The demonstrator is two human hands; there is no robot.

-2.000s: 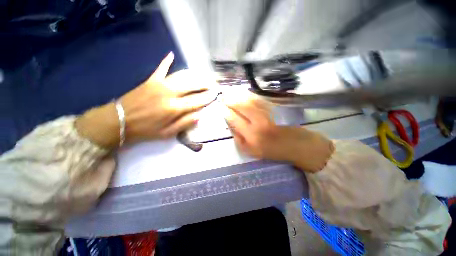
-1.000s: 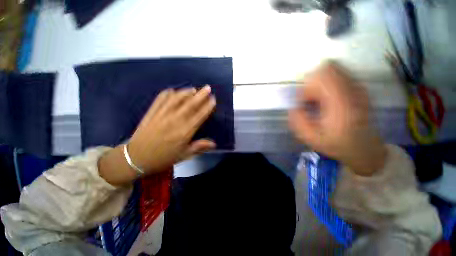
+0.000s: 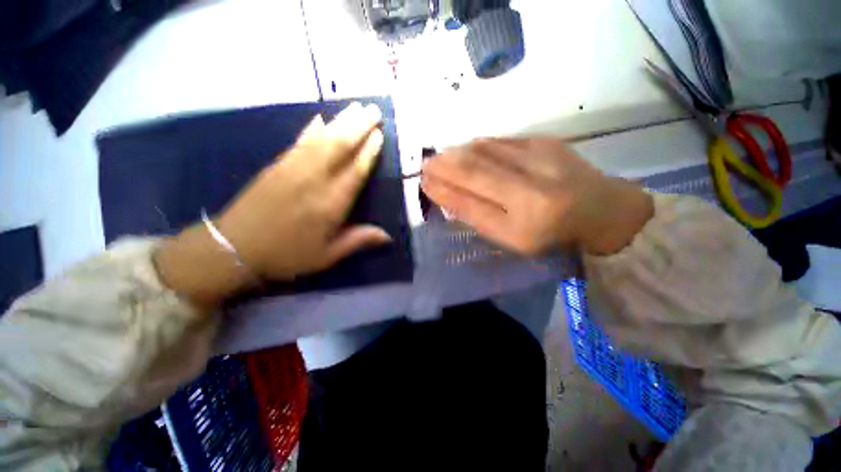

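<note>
A dark navy fabric panel lies flat at the table's front edge, left of centre. My left hand rests flat on it with fingers spread, holding nothing between them. My right hand is just right of the panel's short edge, slightly blurred. It pinches a narrow dark strip with a pale side at its fingertips, close beside the panel but with a gap. The presser foot area of the sewing machine shows at the top, with a ridged grey knob beside it.
Scissors with red and yellow handles lie at the right, by a striped strip bundle. A dark fabric heap lies upper left, another dark piece at the left edge. Blue and red baskets are below.
The machine's foot area and knob have come into fuller view. My right hand has moved left to beside the panel, with the strip now visible. My left hand stays on the panel.
</note>
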